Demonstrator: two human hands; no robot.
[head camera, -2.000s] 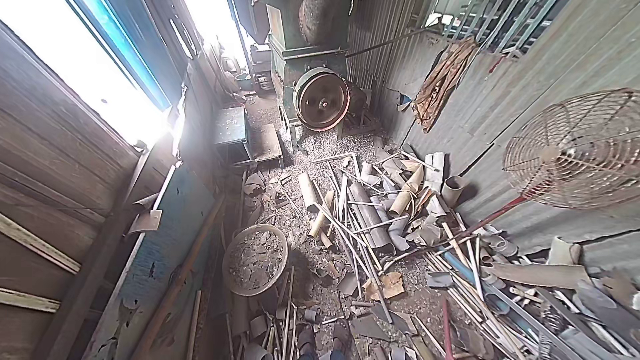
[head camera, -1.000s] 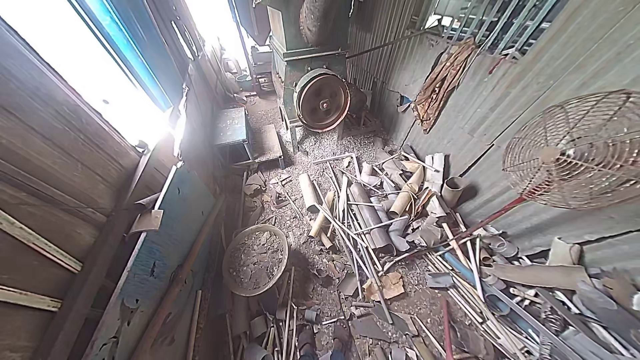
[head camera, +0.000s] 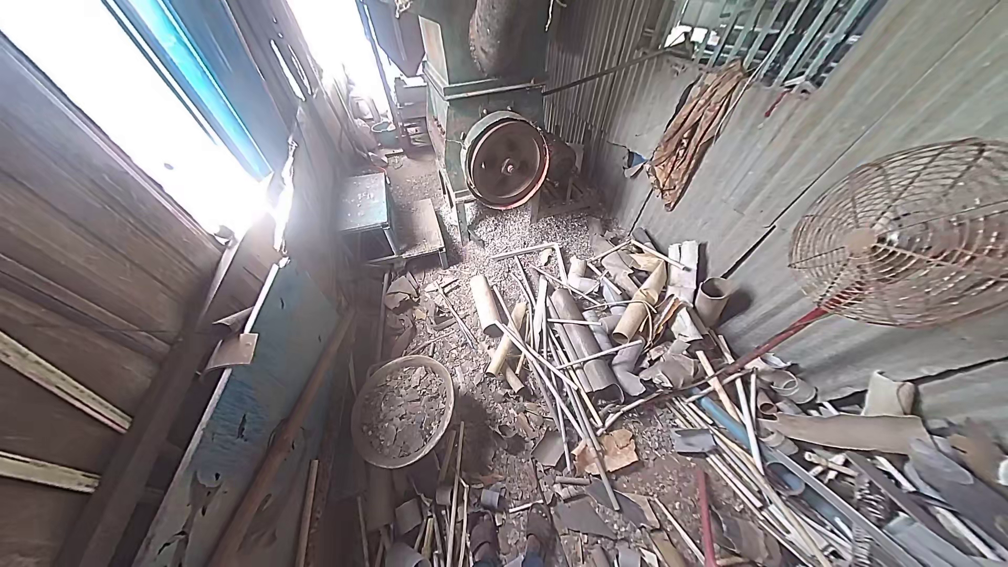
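Observation:
Neither my left hand nor my right hand shows in the head view. My shoes (head camera: 512, 535) are at the bottom edge, among plastic pipe scraps. A round basin (head camera: 449, 394) full of broken flakes stands on the floor to the left of centre. Right of it lies a heap of plastic pipes, with a wide grey pipe (head camera: 584, 342) and a tan pipe (head camera: 639, 303) among thin rods. Beyond the heap stands a green metal machine (head camera: 449, 118) with a large round wheel (head camera: 508, 161) on its front.
A caged fan (head camera: 898, 232) on a red pole reaches in from the right. Low metal tables (head camera: 417, 228) stand left of the machine. A brown cloth (head camera: 693, 134) hangs on the corrugated wall. Boards (head camera: 260, 378) lean along the left side. More pipe scraps (head camera: 850, 429) cover the floor at right.

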